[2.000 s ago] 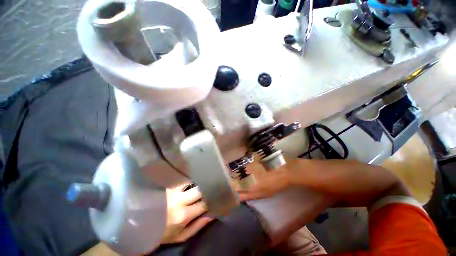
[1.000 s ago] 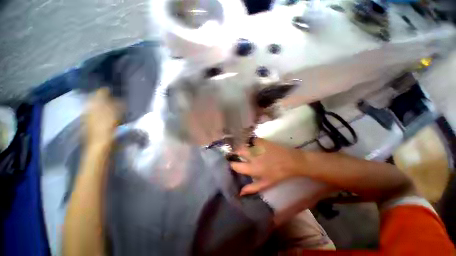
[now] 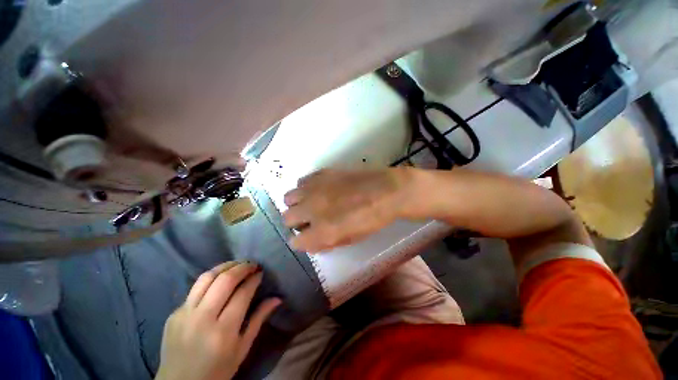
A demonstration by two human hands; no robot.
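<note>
Grey cloth (image 3: 279,286) lies under the sewing machine's needle area and drapes over the table's front edge. A presser foot and metal parts (image 3: 212,185) stand at its upper edge, with a small tan block (image 3: 239,211) beside them. My left hand (image 3: 215,315) rests on the cloth, fingers bent; its fingertips press the cloth without a visible pinch. My right hand (image 3: 338,208) lies at the cloth's right edge, partly on the white table; its fingertips are bent down at that edge, and their hold is unclear.
Black shears (image 3: 446,137) lie on the white table (image 3: 334,122) right of the needle. A grey-black tray (image 3: 598,89) is at the table's right edge. A round wooden stool (image 3: 609,178) stands below it. The machine head (image 3: 201,67) spans the top.
The view has moved closer to the needle area. My left hand has come from the far left of the machine to the cloth in front of the needle. My right hand has flattened near the cloth edge.
</note>
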